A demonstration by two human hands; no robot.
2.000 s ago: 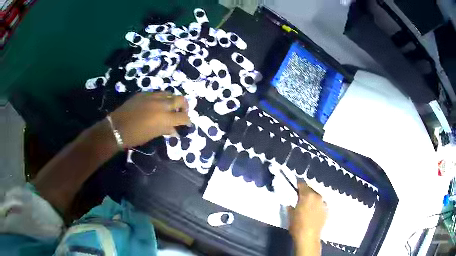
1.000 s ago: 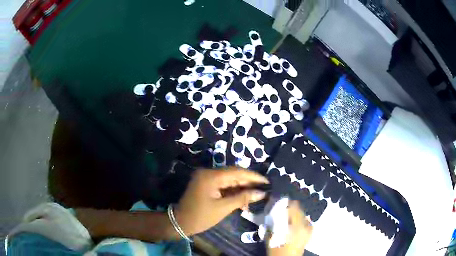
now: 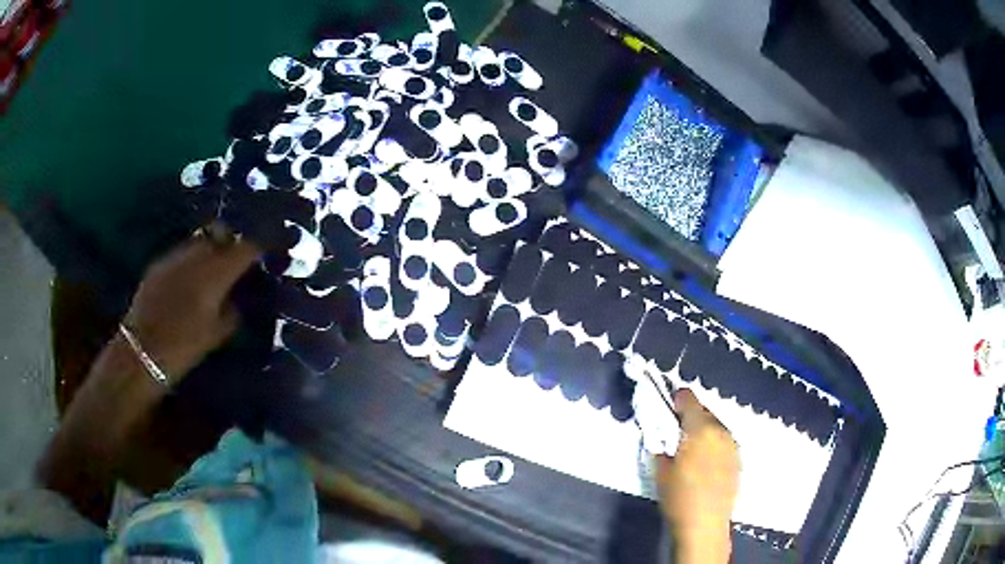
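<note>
My left hand [image 3: 190, 289] is bare and reaches to the lower left edge of a loose heap of white oblong parts [image 3: 419, 228] with dark spots. Its fingertips are dark and blurred beside a white part [image 3: 299, 251]; I cannot tell if they hold anything. My right hand [image 3: 702, 476] holds a small crumpled white bundle [image 3: 658, 416] over a white sheet [image 3: 529, 425]. Black oblong pieces [image 3: 533, 350] lie side by side in rows on that sheet. The bundle touches or nearly touches the end of the lower row.
A single white part [image 3: 485, 472] lies on the black tray [image 3: 386, 413] in front. A blue bin [image 3: 741, 182] of tiny silvery pieces stands beyond the rows. A large curved white sheet [image 3: 832, 248] is at the right. Thin strands lie left of the heap on the dark surface.
My left hand went from the heap to beside my right hand, then back to the heap's left edge. My right hand keeps the white bundle. The camera view swung and returned.
</note>
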